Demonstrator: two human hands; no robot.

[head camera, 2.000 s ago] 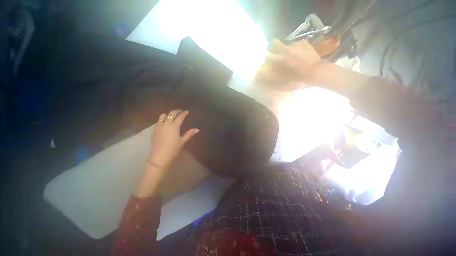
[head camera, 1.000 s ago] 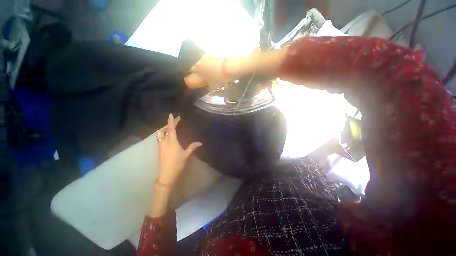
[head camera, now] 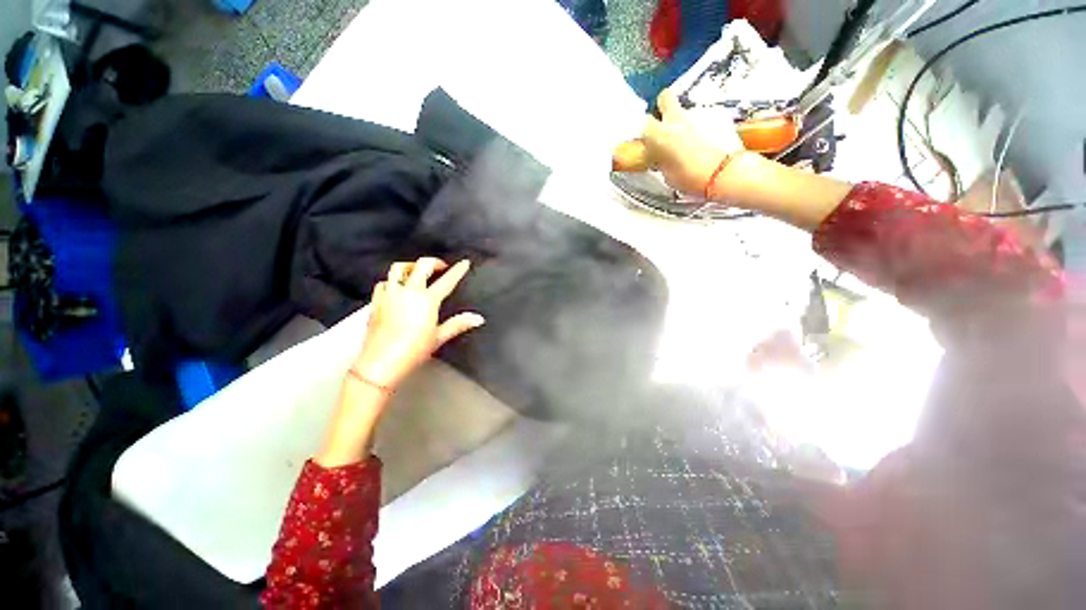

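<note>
A dark garment (head camera: pixel 262 203) lies over the white padded board (head camera: pixel 262 441), its narrower part spread to the rounded right end. My left hand (head camera: pixel 411 322) rests on the garment near its lower edge, with thumb and fingers apart and nothing gripped. My right hand (head camera: pixel 685 149) is closed on the orange handle of the steam iron (head camera: pixel 679 205), off the garment at the right. The iron's curved metal edge shows below the hand; the rest is hidden or lost in glare. Pale steam drifts over the garment.
A second orange part (head camera: pixel 768 131) lies beyond my right wrist. Black cables (head camera: pixel 911 131) loop at the right wall. A blue crate (head camera: pixel 72 304) holds dark items at the left. White glare covers the table's right side. The checked apron (head camera: pixel 667 512) is close in front.
My right hand has moved the iron from over the garment to the right and away from it. Steam now shows over the garment. My left hand has shifted slightly, staying on the cloth's edge.
</note>
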